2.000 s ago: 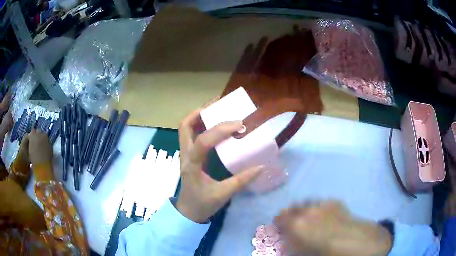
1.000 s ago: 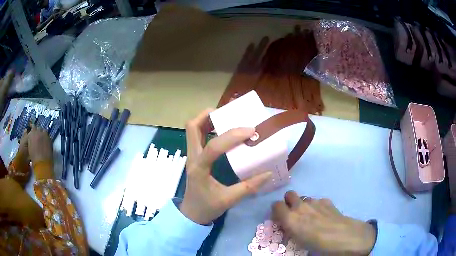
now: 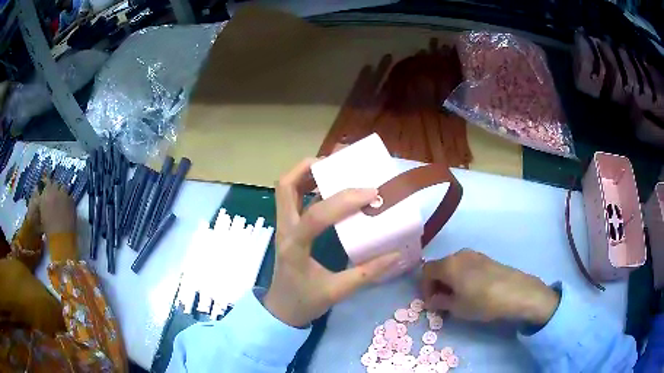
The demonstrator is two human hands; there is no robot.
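Note:
My left hand (image 3: 306,248) holds the pink box (image 3: 382,232) tilted above the white sheet (image 3: 502,218), fingers on its upper side and thumb on its lower side. A brown strap (image 3: 419,186) arches off the box, with a pink button (image 3: 377,200) at its near end by my fingertip. My right hand (image 3: 480,285) is low beside the box, fingers curled together; whether a button is between them is hidden. Loose pink buttons (image 3: 397,336) lie in a pile on the sheet below my right hand.
White tubes (image 3: 226,262) and black tubes (image 3: 145,204) lie left. Another person's hand (image 3: 57,215) is far left. Behind are brown paper (image 3: 240,138), a strap pile (image 3: 415,109), a bag of buttons (image 3: 513,91) and a clear bag (image 3: 138,95). Another pink box (image 3: 598,218) stands right.
My right hand has moved up and right from the button pile to near the box, uncovering more buttons. The held box shifted slightly right, and its strap shows arched more clearly.

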